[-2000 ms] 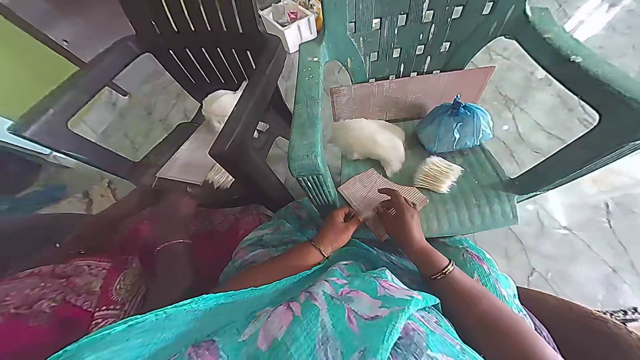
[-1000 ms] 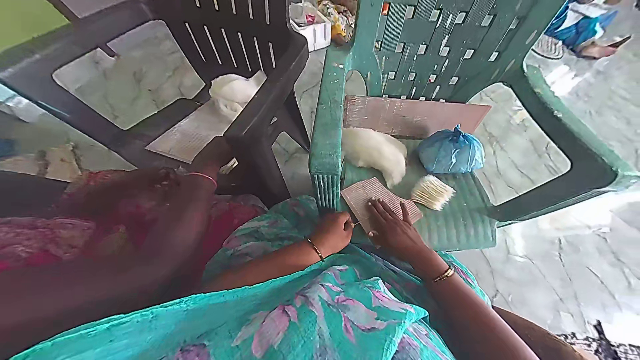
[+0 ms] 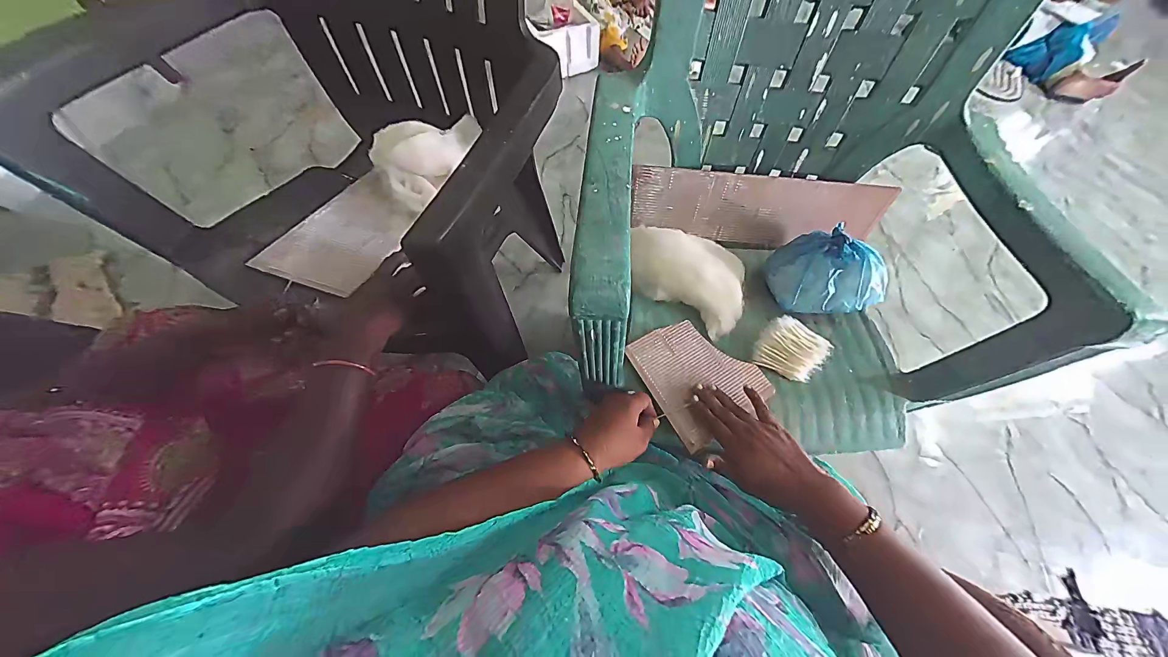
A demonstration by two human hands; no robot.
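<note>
My left hand (image 3: 622,427) is closed at the left edge of a ribbed cardboard piece (image 3: 680,365), with a thin stick-like tip showing from its fingers. Flat on that cardboard lies my right hand (image 3: 753,447), fingers spread. The cardboard rests at the front of a green plastic chair's seat (image 3: 839,415). Behind it on the seat are a mass of white cotton (image 3: 689,274), a bundle of thin white cotton wicks (image 3: 792,349) and a knotted blue plastic bag (image 3: 826,272). A larger brownish board (image 3: 762,208) leans at the chair's back.
On the left, a co-worker's hand (image 3: 365,315) is beside a dark plastic chair (image 3: 474,210) that holds white cotton (image 3: 420,160) and a flat board (image 3: 333,237). A white box (image 3: 575,46) stands behind, between the chairs. A person's foot (image 3: 1086,87) shows at upper right.
My right hand has gone from bent fingers at the cardboard to lying flat on it with spread fingers. The co-worker's hand has moved back from the dark chair's seat since one second ago.
</note>
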